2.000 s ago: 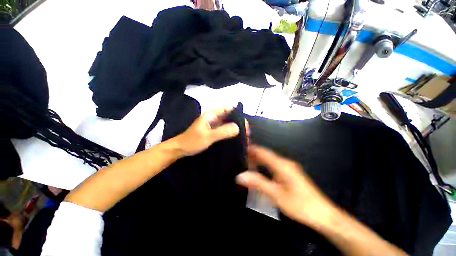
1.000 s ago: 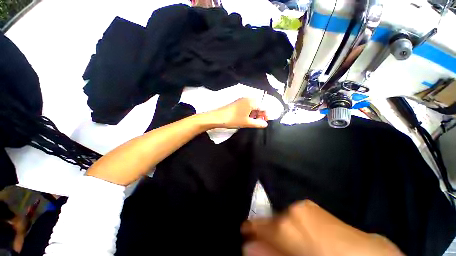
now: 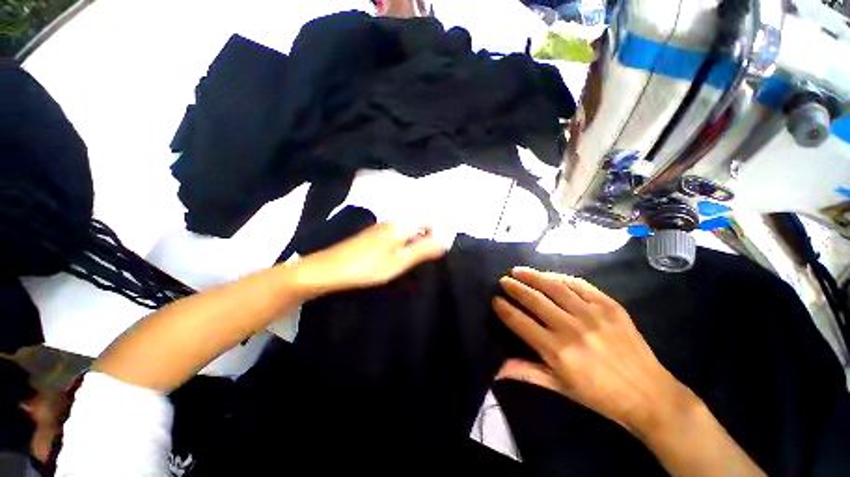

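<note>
A black garment panel (image 3: 746, 345) covers the front of the table and hangs over its edge. My left hand (image 3: 368, 256) lies at the panel's back edge, thumb and fingers close together at the cloth; whether it pinches the cloth is unclear. My right hand (image 3: 582, 345) lies palm down on the panel, fingers slightly spread, pointing up and left. The white sewing machine head (image 3: 690, 84) with a blue stripe stands right of and behind my hands. Its needle area (image 3: 559, 219) is close to the panel's back edge. A grey ribbed dial (image 3: 671, 250) sits on its front.
A crumpled black cloth pile (image 3: 373, 102) lies behind my hands on the white table (image 3: 140, 56). Black cloth with many thin cords (image 3: 121, 265) lies at far left. A long dark tool (image 3: 792, 238) lies right of the machine. A person's hand (image 3: 47, 410) shows at lower left.
My right hand has moved up from the lower edge and now rests flat on the panel. My left hand has moved a little left. The view has shifted, so the machine appears farther right.
</note>
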